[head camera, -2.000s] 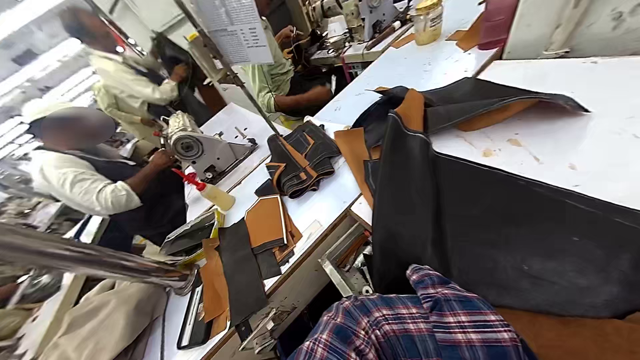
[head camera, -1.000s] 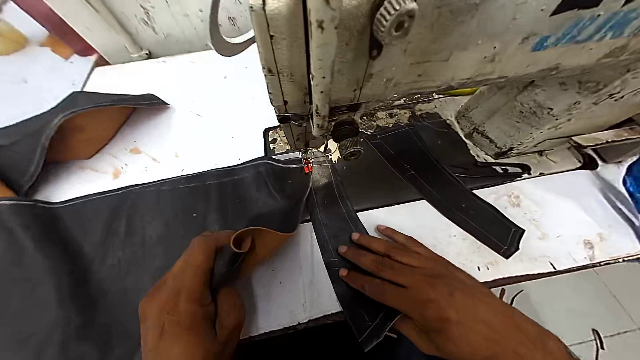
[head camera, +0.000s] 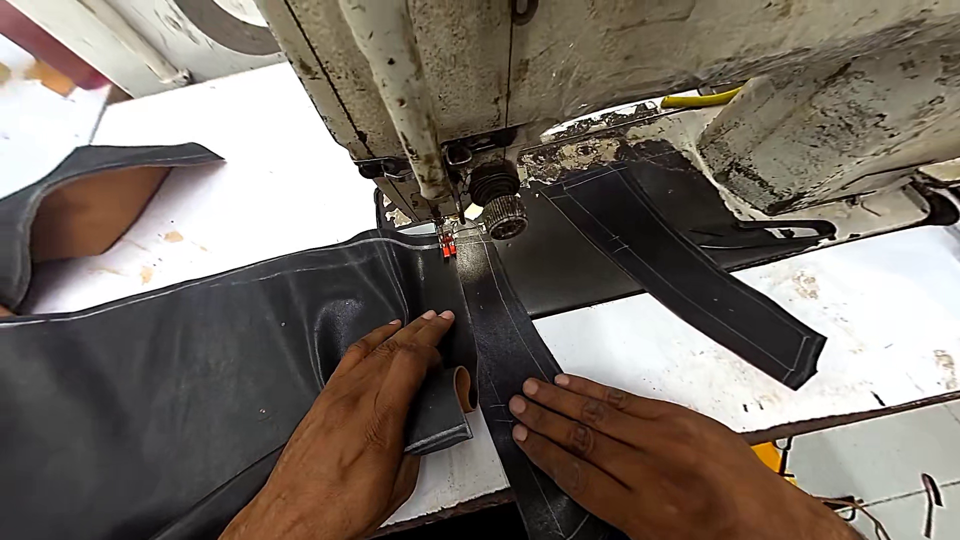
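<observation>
A large black leather panel (head camera: 187, 360) covers the left of the table, its edge reaching the red-marked presser foot (head camera: 448, 244) of a sewing machine (head camera: 465, 82). My left hand (head camera: 367, 412) lies flat on this panel, just left of a curled flap with a brown underside. A narrow black leather strip (head camera: 499, 322) with pale marked lines runs from the foot toward me, and my right hand (head camera: 607, 442) rests on it with fingers extended. Neither hand grips anything. The strip's lower end is partly hidden by my right hand.
Right of the foot, another black strip (head camera: 697, 292) with pale lines lies across the machine bed and the white table (head camera: 862, 300). A folded black piece with a brown underside (head camera: 105, 210) is at the left. The machine's arm overhangs the back right.
Two seconds ago the view showed the wider workshop; now it faces the sewing machine. Since one second ago my left hand has let go of the curled edge and flattened on the panel, closer to the strip.
</observation>
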